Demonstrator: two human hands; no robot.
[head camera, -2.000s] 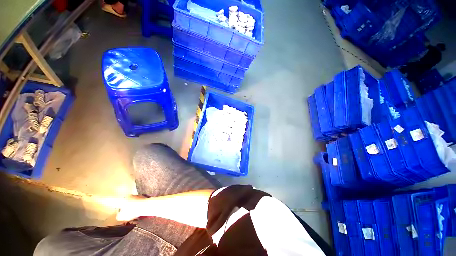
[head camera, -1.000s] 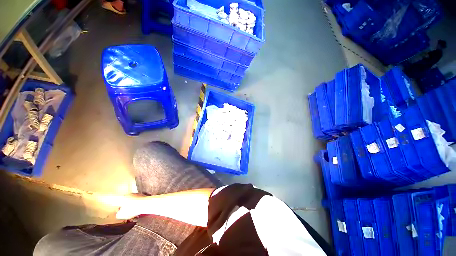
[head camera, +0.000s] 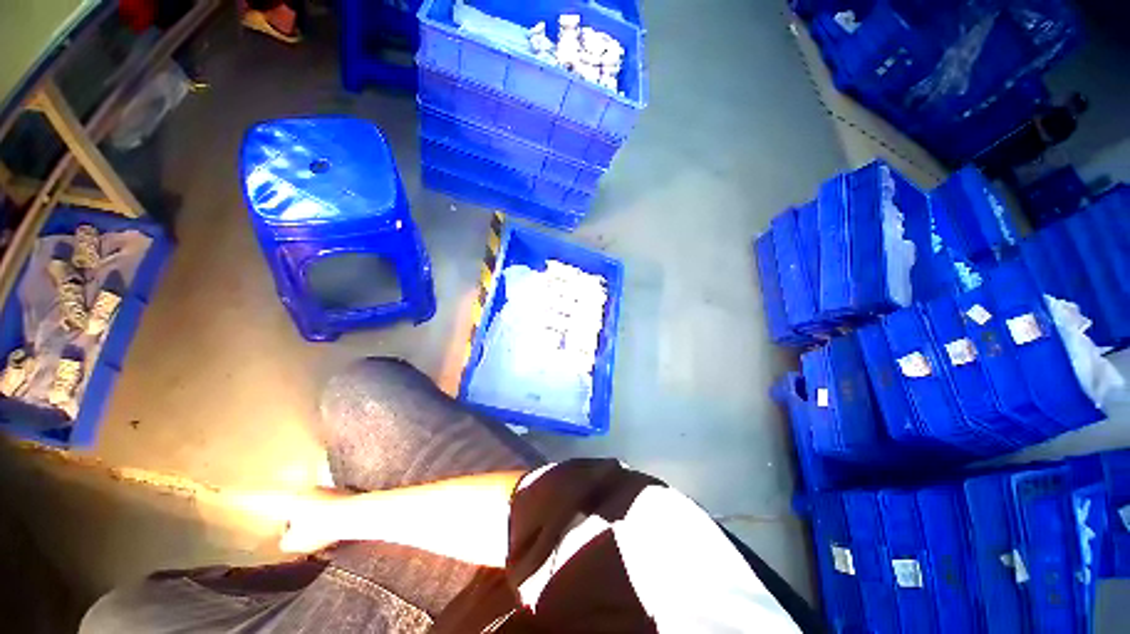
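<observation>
My right hand (head camera: 307, 520) is at the lower left, at the end of my bare forearm over my lap. It is washed out by a bright glare at the bench edge (head camera: 149, 478), so its fingers and anything in them cannot be made out. My left hand is not in view. The nearest crate (head camera: 604, 394) is blue and stands on the floor in front of my knee. It holds whitish fittings (head camera: 560, 307) in its upper and right part, on a pale liner (head camera: 508, 368).
A blue stool (head camera: 320, 186) stands ahead, left of stacked blue crates (head camera: 514, 130). Another blue crate (head camera: 139, 279) with bagged pale parts lies at the left. Many blue crates (head camera: 979, 384) stand at the right. A person's foot (head camera: 273, 25) shows at the top left.
The whole view has shifted slightly left. My right hand and forearm stay in nearly the same place over my lap.
</observation>
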